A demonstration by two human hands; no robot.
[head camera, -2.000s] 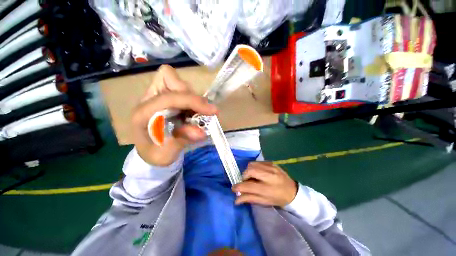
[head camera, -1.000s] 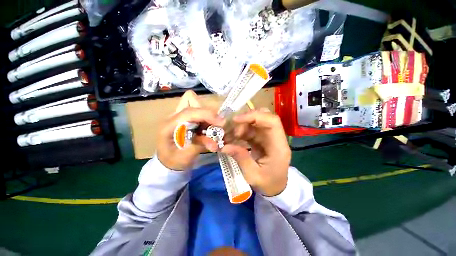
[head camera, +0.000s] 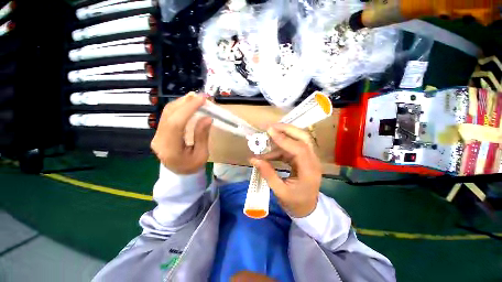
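A white three-legged leg set (head camera: 256, 190) is held spread in front of my chest. One leg points down and one up to the right, both with orange ends; the third points up to the left. Its small round white hub (head camera: 257, 143) faces up. My left hand (head camera: 183, 134) grips the end of the upper-left leg and covers its tip. My right hand (head camera: 292, 165) pinches the set beside the hub from the right, its fingers partly over the legs. Whether a small part is between my right fingertips cannot be told.
A tan cardboard board (head camera: 225, 148) lies behind the hands. Open clear bags of small parts (head camera: 286, 55) lie beyond it. Slotted trays with white tubes (head camera: 110, 74) are at left. A screw feeder (head camera: 407, 129) in a red case is at right. An orange screwdriver (head camera: 407, 12) hangs at top right.
The legs are now spread wide. My left hand has moved from beside the hub out to a leg end. My right hand has come up from a leg end to the hub. The view has shifted left.
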